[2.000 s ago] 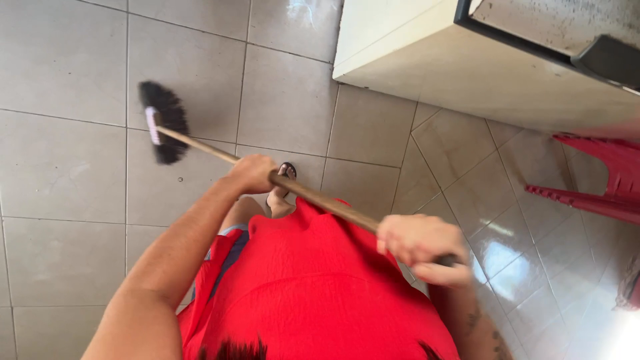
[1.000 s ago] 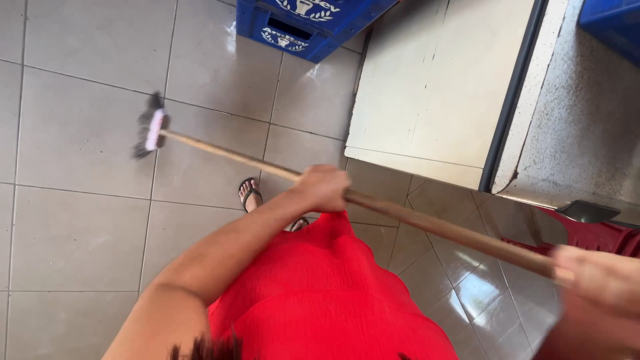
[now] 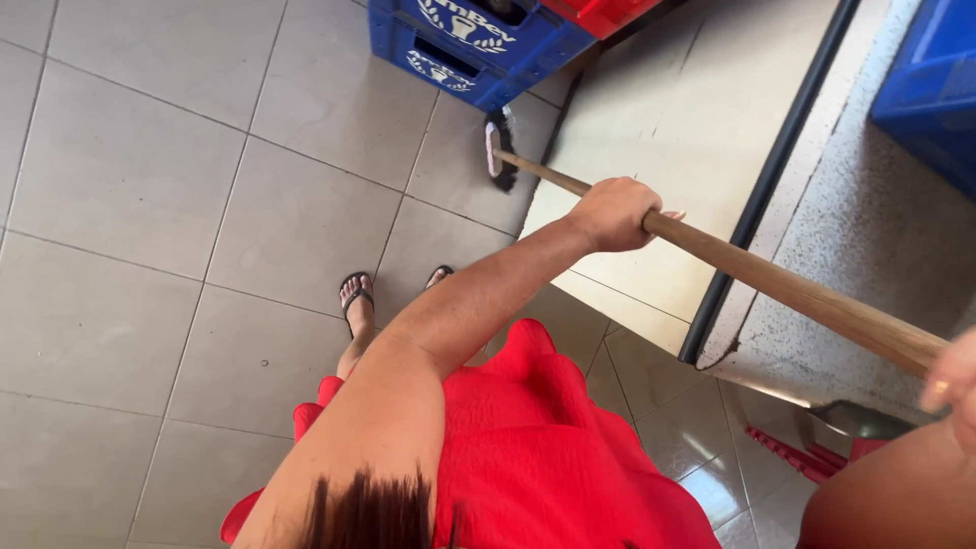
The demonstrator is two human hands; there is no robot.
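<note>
My left hand is closed around the middle of a broom's wooden handle. At the right edge, my right hand grips the handle's upper end; it is blurred and partly cut off by the frame. The broom head, with a pale block and dark bristles, is on the tiled floor just below the stacked blue crates and beside the cream counter panel.
Blue plastic crates stand stacked at the top, a red crate by them. The cream counter has a dark edge strip. On its worn top sits another blue crate. Red plastic furniture is at lower right.
The broom head has moved from the open tiles on the left to beside the crates and counter. Both hands have kept hold of the handle. The view has shifted.
</note>
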